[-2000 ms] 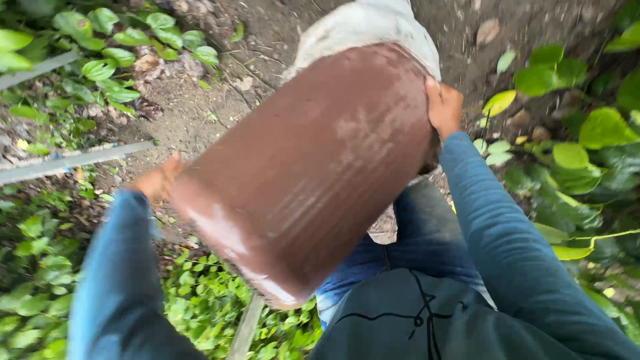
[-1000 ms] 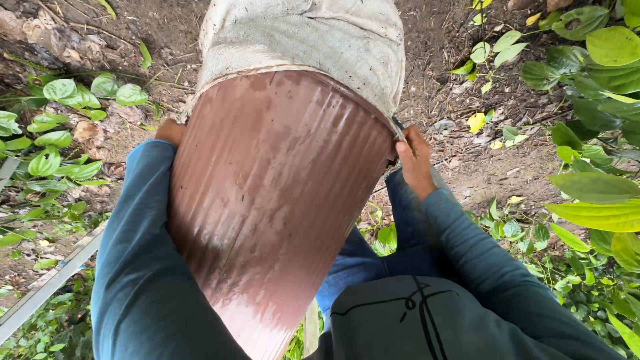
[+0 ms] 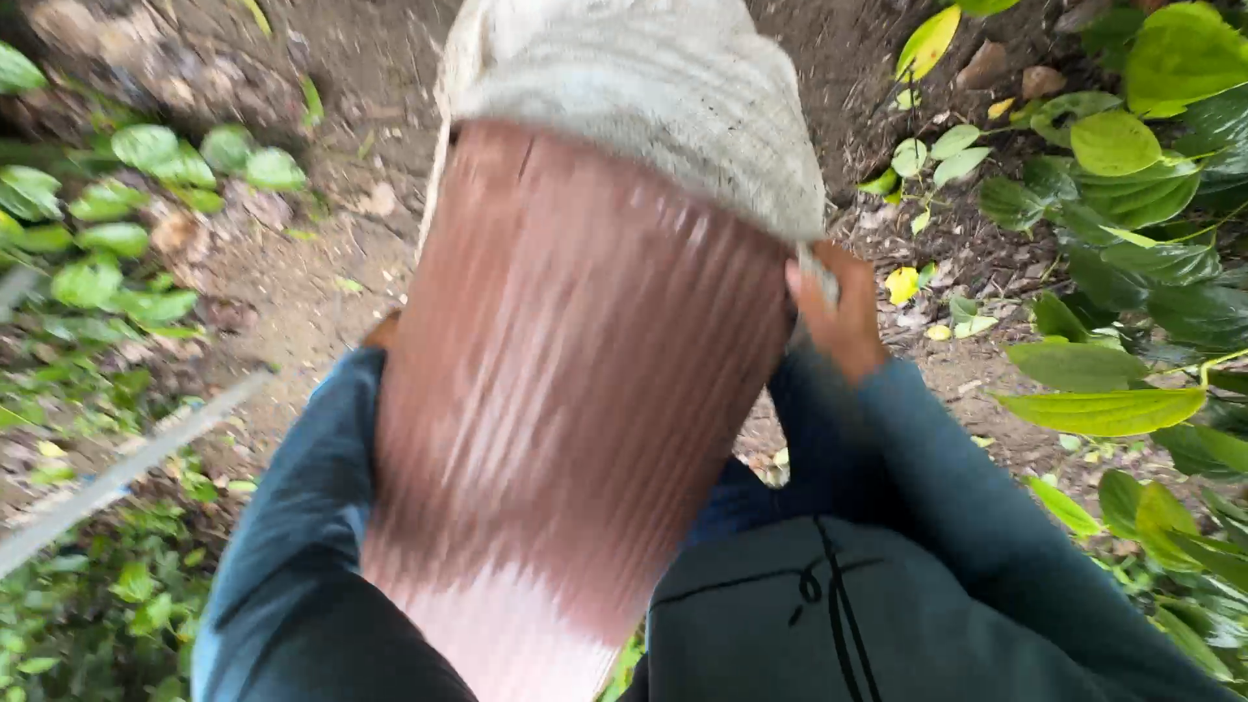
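A large reddish-brown ribbed plastic container (image 3: 575, 370), blurred by motion, is tilted in front of my body. Its far end sits inside the mouth of an off-white woven sack (image 3: 653, 88). On the right, my right hand (image 3: 840, 307) grips the sack's edge against the container's rim. My left hand (image 3: 382, 331) is mostly hidden behind the container's left side; only a bit of it shows beyond the sleeve, and its fingers cannot be seen.
Bare soil with leaf litter (image 3: 312, 263) lies under and around the sack. Broad-leaved green plants (image 3: 1150, 263) crowd the right side, and low plants (image 3: 146, 214) grow at the left. A pale grey bar (image 3: 136, 463) slants in from the left edge.
Two seconds ago the container lay more slantwise, with my left hand at its near left end. That hand has shifted farther along the side, and more of the sack's mouth now shows around the rim.
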